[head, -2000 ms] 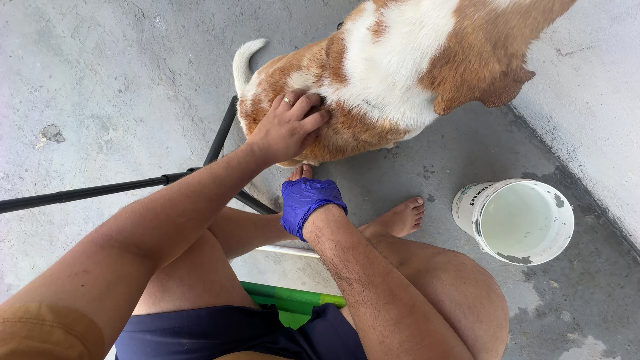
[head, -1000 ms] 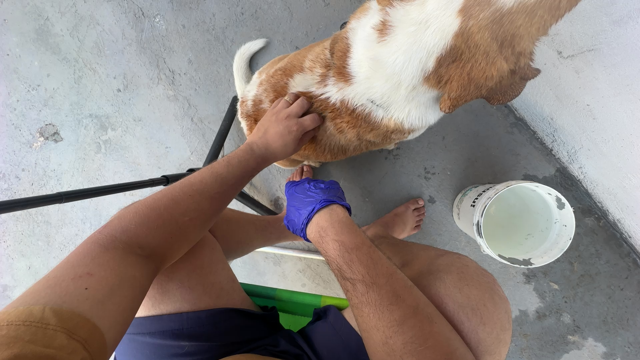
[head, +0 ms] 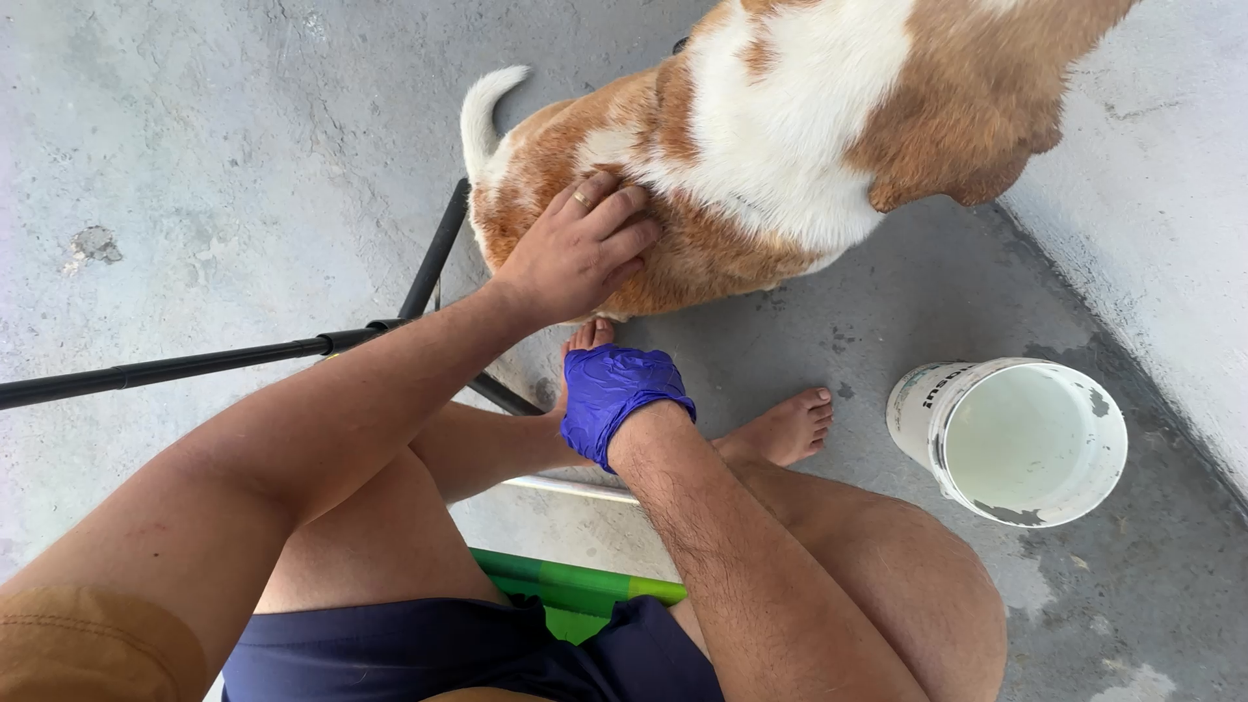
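Note:
A brown and white dog (head: 780, 146) stands across the upper part of the view, its white tail to the left and its head cut off at the upper right. My left hand (head: 583, 239), bare with a ring on one finger, rests on the dog's rump with bent fingers touching the fur. Below it, my right hand (head: 624, 400) wears a blue disposable glove and is near the dog's underside and my foot. Its fingers are mostly hidden, so whether it holds something cannot be seen.
On the grey concrete floor at the right stands a white plastic bucket (head: 916, 414) with cloudy liquid. A wall (head: 1150, 195) rises beyond it. Black metal tubes (head: 224, 363) run from the left edge behind my left arm. Green chair fabric (head: 565, 583) shows between my bare legs.

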